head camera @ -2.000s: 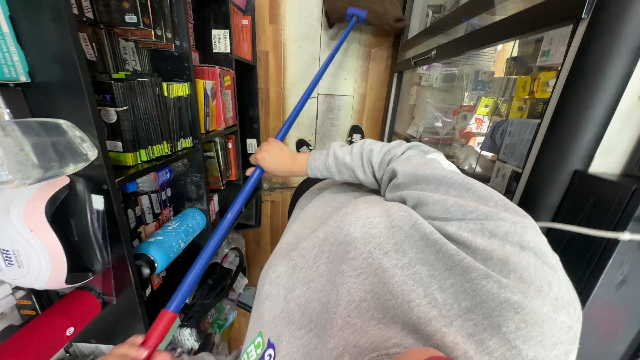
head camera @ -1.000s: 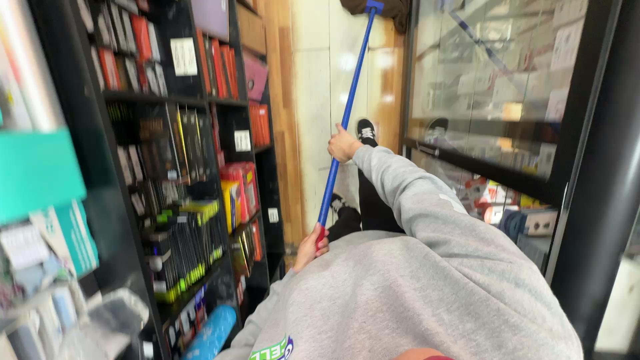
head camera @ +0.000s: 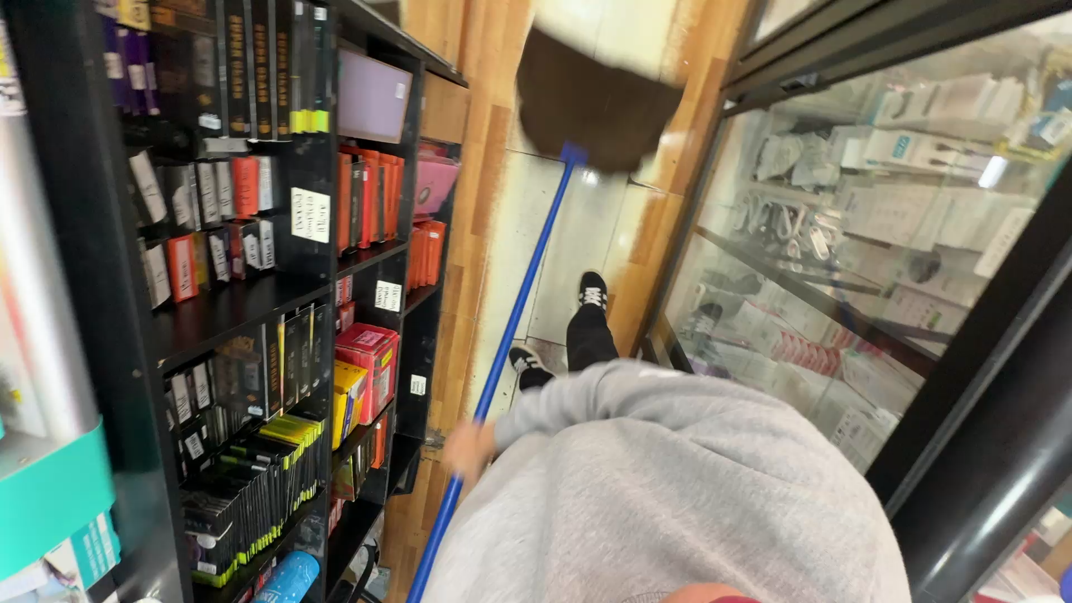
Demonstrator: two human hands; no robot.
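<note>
My right hand [head camera: 469, 452], blurred, is closed around the blue pole [head camera: 523, 293] of a floor mop. The pole runs from the bottom edge up to a blue joint at a brown cloth [head camera: 595, 100], which lies spread on the light tile floor ahead of my feet. My left hand is out of view, as is the lower end of the pole. A grey sweatshirt sleeve covers my right arm.
Black shelves [head camera: 243, 314] packed with boxed goods stand on the left, with a blue cylinder [head camera: 289, 578] low down. A glass display case [head camera: 837, 251] lines the right. Black shoes [head camera: 593, 293] stand on the narrow aisle floor [head camera: 553, 243].
The brown cloth, at the top edge one second ago, now lies fully in view. My left hand, earlier on the red end of the pole, has left the view. My right hand remains on the pole.
</note>
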